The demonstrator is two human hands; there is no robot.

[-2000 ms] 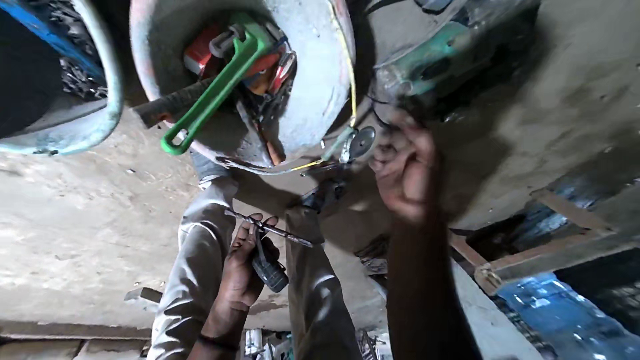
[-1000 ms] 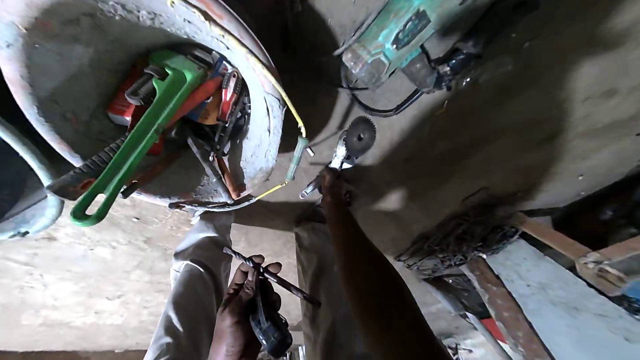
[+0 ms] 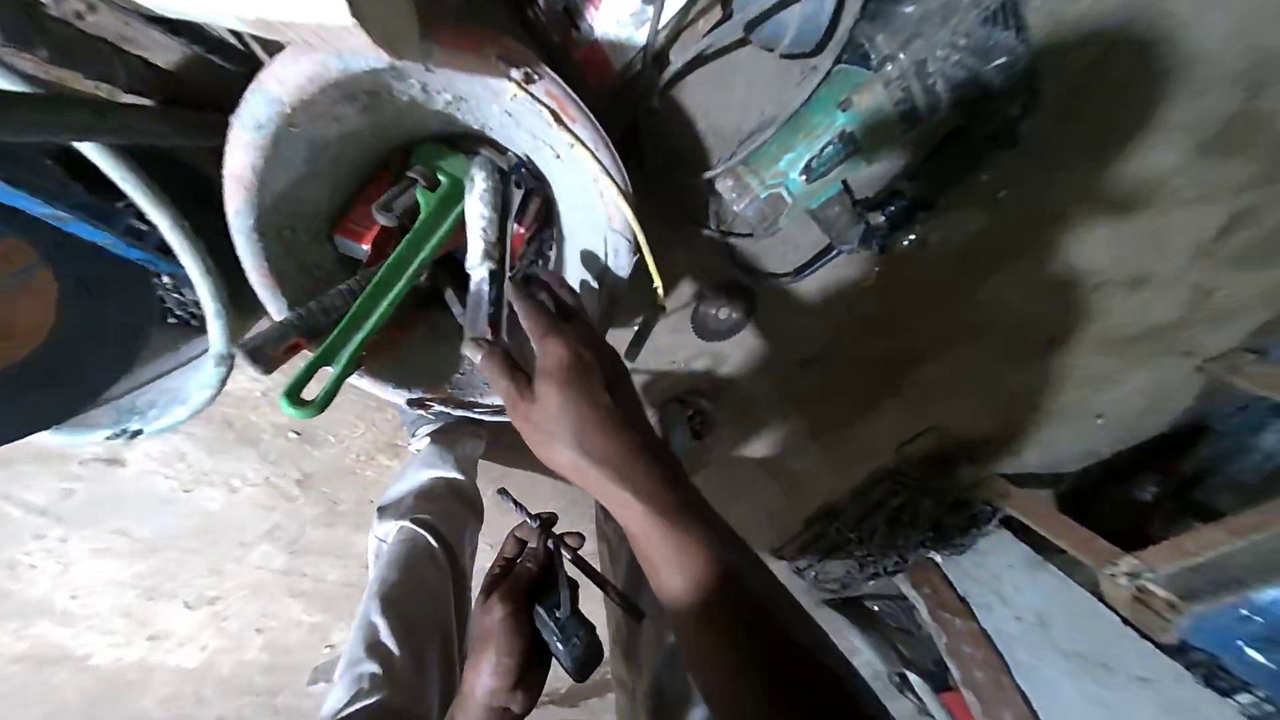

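Observation:
My right hand (image 3: 560,385) reaches into a stained bucket (image 3: 265,215), its fingers around the lower end of a whitish-handled metal tool (image 3: 482,225). Beside that tool a green pipe wrench (image 3: 385,285) leans out over the bucket's near rim. My left hand (image 3: 510,620), below the bucket, holds a drill bit (image 3: 610,580) and a black tool part (image 3: 570,640), whose exact kind I cannot tell. On the ground right of the bucket lies a small toothed disc (image 3: 722,310).
A green power tool (image 3: 810,160) with a black cord lies at the upper right. Another tub (image 3: 215,300) stands at the left. A wooden frame (image 3: 1070,530) and a heap of dark wire (image 3: 890,520) are at the lower right.
My right hand has moved from beside the toothed disc on the ground into the bucket. The whitish-handled tool now stands in the bucket. My left hand still holds the drill bit.

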